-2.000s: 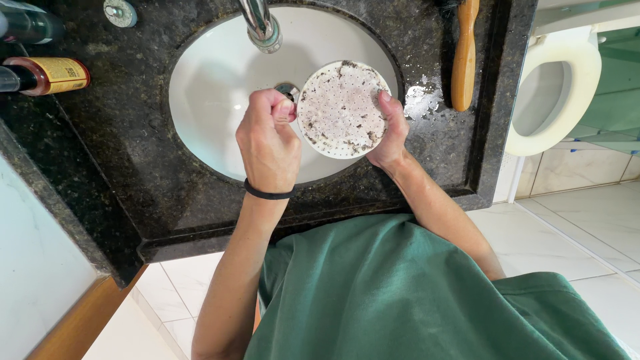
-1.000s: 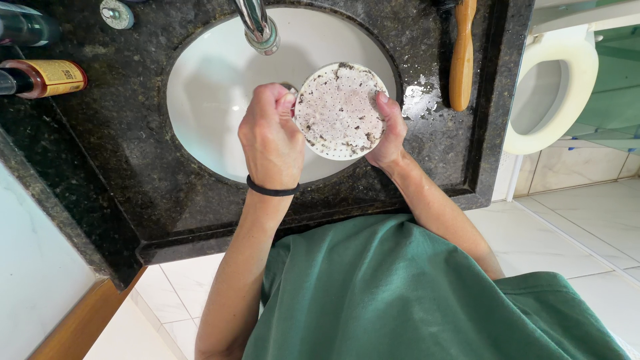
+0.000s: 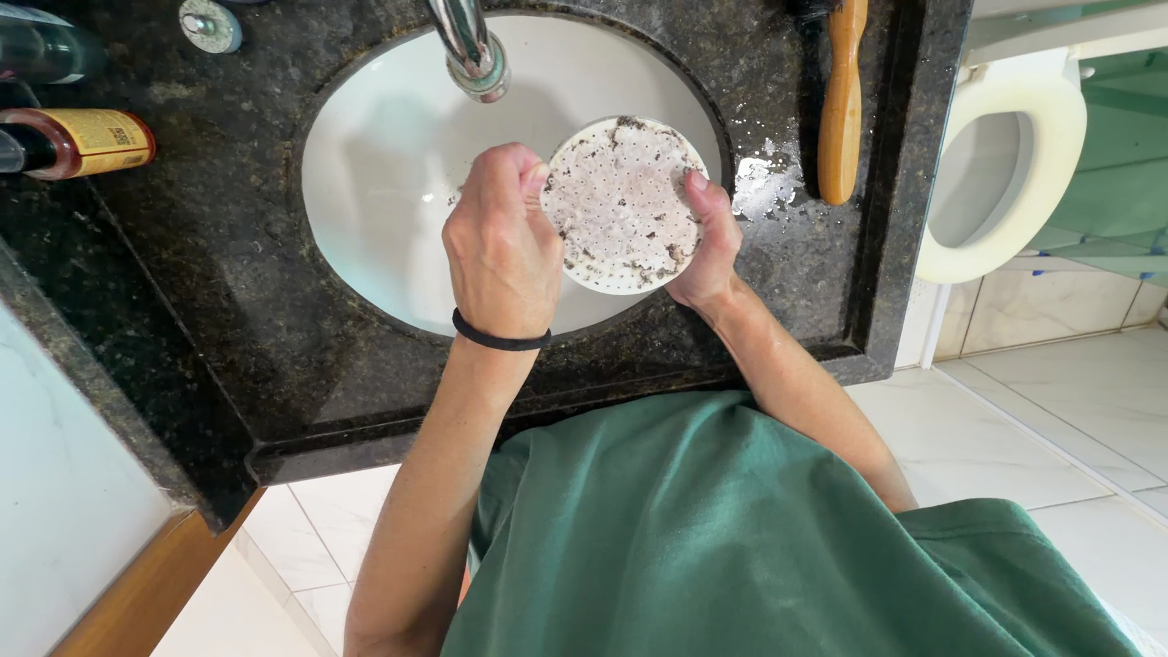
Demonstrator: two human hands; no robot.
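Observation:
A round white perforated disc, probably a shower head face [image 3: 625, 205], is held over the right part of the white oval sink basin [image 3: 383, 265]. Dark grime clings to its surface, thickest near the rim. My right hand [image 3: 712, 237] grips its right edge, thumb on the face and the fingers hidden beneath. At the disc's left edge is my left hand [image 3: 506, 237], its fingers curled and thumb and forefinger pinched together; whether something small is between them cannot be seen. A black band circles the left wrist. Above the basin hangs the chrome faucet [image 3: 479, 73].
On the dark granite counter [image 3: 301, 365], a wooden-handled brush [image 3: 839, 128] lies right of the basin beside a wet patch [image 3: 766, 187]. An amber bottle [image 3: 100, 143], a dark bottle [image 3: 46, 46] and a small round container [image 3: 210, 26] occupy the left. A toilet [image 3: 1049, 182] stands at the right.
My left hand has shifted slightly at the disc's left edge, while my right hand keeps its hold on the disc.

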